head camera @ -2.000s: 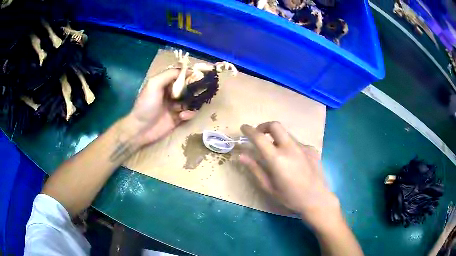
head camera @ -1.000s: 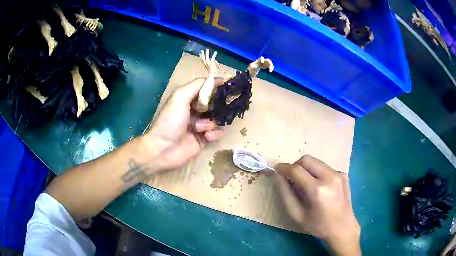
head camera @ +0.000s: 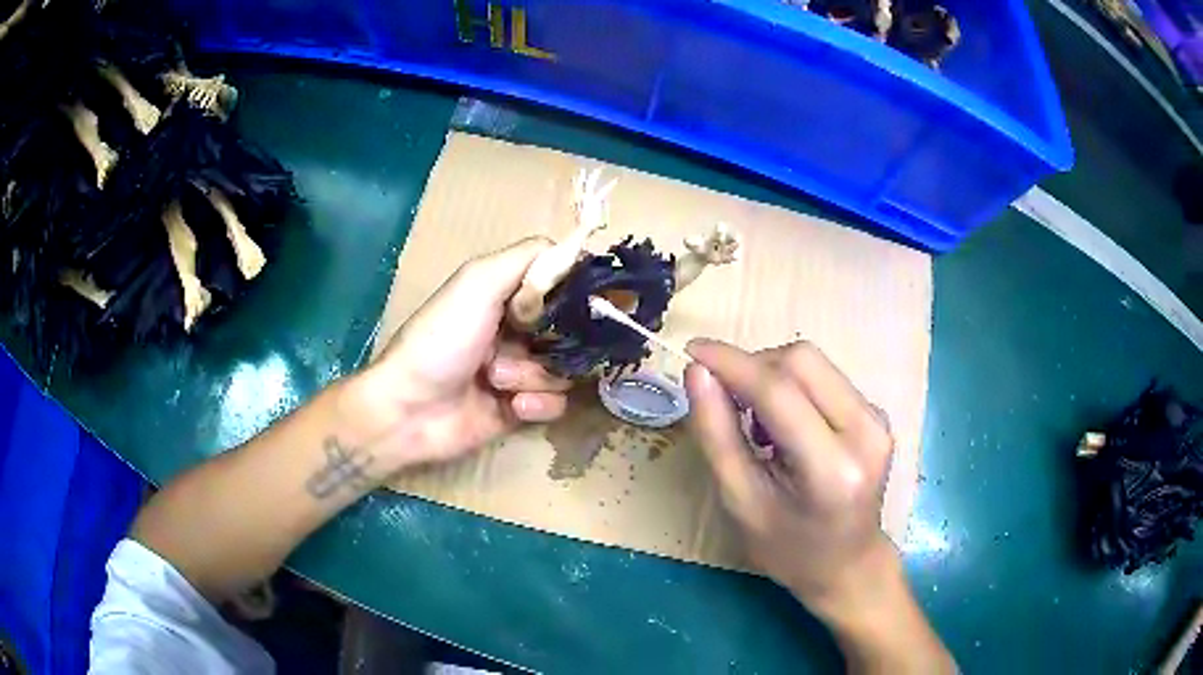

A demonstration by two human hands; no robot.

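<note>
My left hand (head camera: 455, 350) holds a torso part (head camera: 575, 330), its ragged black edge and round hollow opening facing up. One beige arm with spread fingers points up, the other points right. My right hand (head camera: 805, 455) pinches a thin pale swab (head camera: 641, 327). The swab's white tip is at the left side of the opening; whether it touches the inside cannot be told. A small whitish glue dish (head camera: 644, 400) sits just below the torso on the cardboard sheet (head camera: 792, 290), with a brown wet stain (head camera: 575, 451) beside it.
A blue tote (head camera: 792, 112) marked "HL" stands behind the cardboard, with beige-and-black parts (head camera: 921, 32) inside. A pile of black parts with beige legs (head camera: 145, 224) lies at left on the green table (head camera: 554, 560). Another black part (head camera: 1145, 481) lies at far right.
The swab has moved from the dish up to the torso's opening with my right hand. The torso in my left hand has tilted and now sits closer above the dish.
</note>
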